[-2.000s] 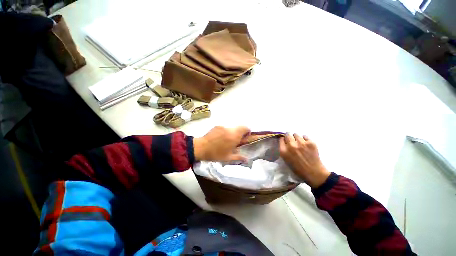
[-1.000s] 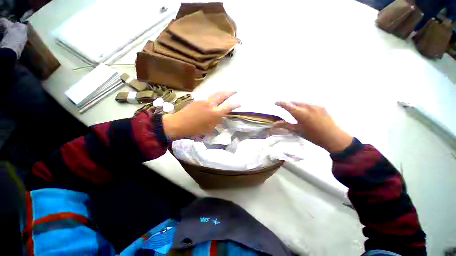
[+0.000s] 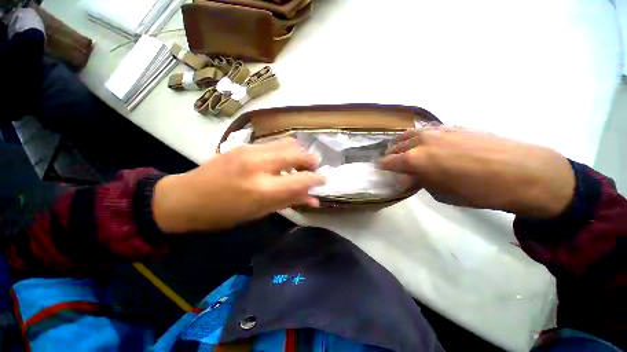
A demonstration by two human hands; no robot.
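Observation:
A brown handbag stands open-topped at the table's near edge, its tan lining showing along the far side. Crumpled white tissue fills its mouth. My left hand is bare and reaches over the left end of the bag, fingertips at the tissue. My right hand is bare and reaches over the right end, its fingers bent down into the tissue. The fingertips are partly hidden or blurred, so I cannot tell whether either hand grips tissue or lining.
Rolled khaki straps with white wraps lie beyond my left hand. Narrow white card stacks lie left of them. Brown unstuffed bags and a larger white sheet stack are farther back. Another person's gloved hand is at far left.
The view has moved closer to the bag. Both hands have come down from above the bag into its mouth. The far side of the bag now shows more tan lining.

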